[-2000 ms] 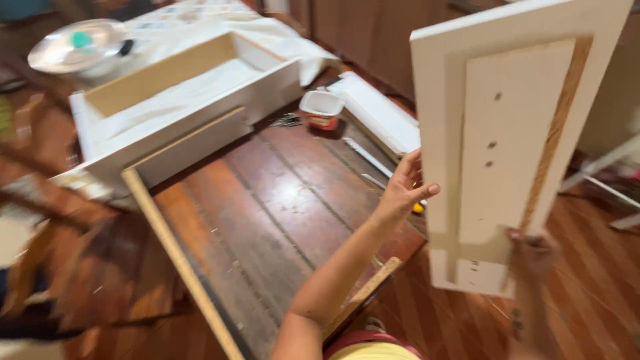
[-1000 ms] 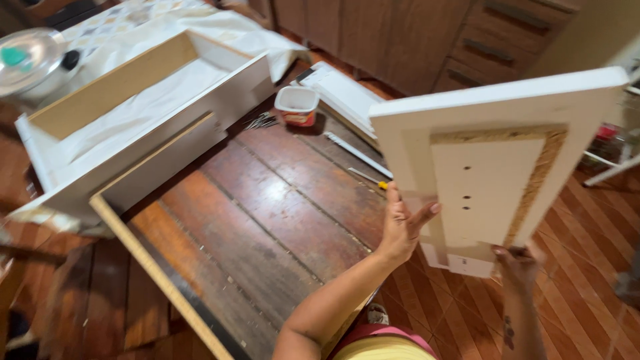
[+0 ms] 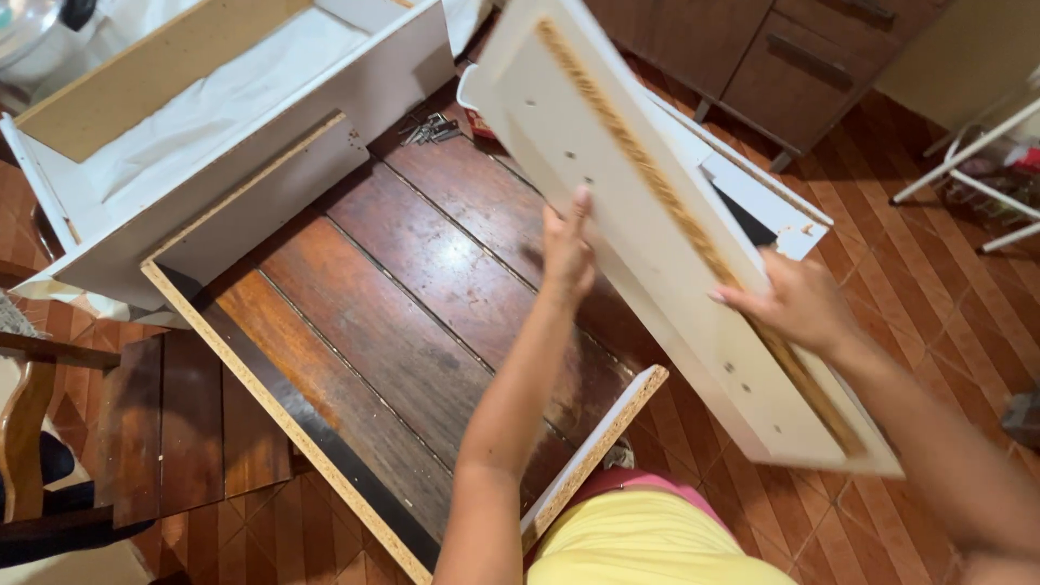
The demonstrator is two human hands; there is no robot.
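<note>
A long white furniture panel (image 3: 650, 268) with a raw chipboard edge strip and small drilled holes is held tilted above the right side of the wooden table. My left hand (image 3: 569, 244) grips its near long edge, the thumb lying on its face. On the opposite long edge my right hand (image 3: 792, 301) is closed, its thumb beside the chipboard strip. Left of the panel, a three-sided frame of chipboard boards (image 3: 284, 406) stands on edge on the dark wooden table (image 3: 406, 268). Its short right board (image 3: 601, 447) is near my waist.
A white drawer-like box (image 3: 244, 162) lined with white cloth stands at the upper left. Loose metal hardware (image 3: 431, 128) and a partly hidden tub (image 3: 475, 106) lie beyond the frame. Another white panel (image 3: 731, 179) rests at the right back. A white metal rack (image 3: 975, 162) stands far right.
The panel, upright at the right before, has turned to a slant and come over the table's right side. My right hand has moved from its lower end to its long edge.
</note>
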